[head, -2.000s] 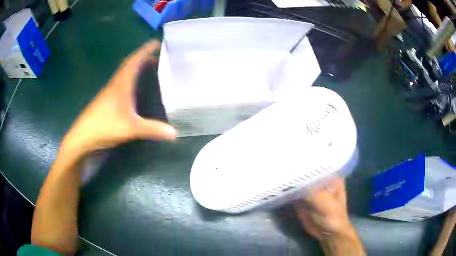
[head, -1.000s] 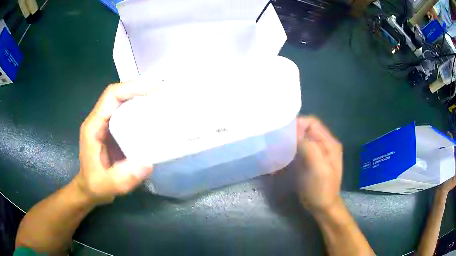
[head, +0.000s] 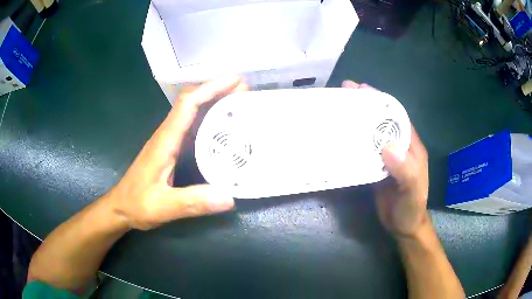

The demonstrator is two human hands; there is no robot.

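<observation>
The white oblong appliance (head: 309,143) is held level above the table, its flat face with two round slotted grilles turned to me. My left hand (head: 157,166) is around its left end, thumb below and fingers above. My right hand (head: 405,178) grips its right end, thumb on the face by the right grille, fingers mostly hidden behind. The open white carton (head: 233,35) stands just beyond the appliance, its pale inside showing and a dark icon on its near side.
A blue and white open carton (head: 481,169) stands at the right, with another person's forearm (head: 519,266) below it. Another blue and white carton (head: 17,58) is at the left edge. Cables and small parts (head: 496,35) lie far right on the dark green table (head: 280,251).
The appliance has turned from showing its translucent side to showing its grille face. My left hand has come onto its left end, and my right hand has moved up onto the right end.
</observation>
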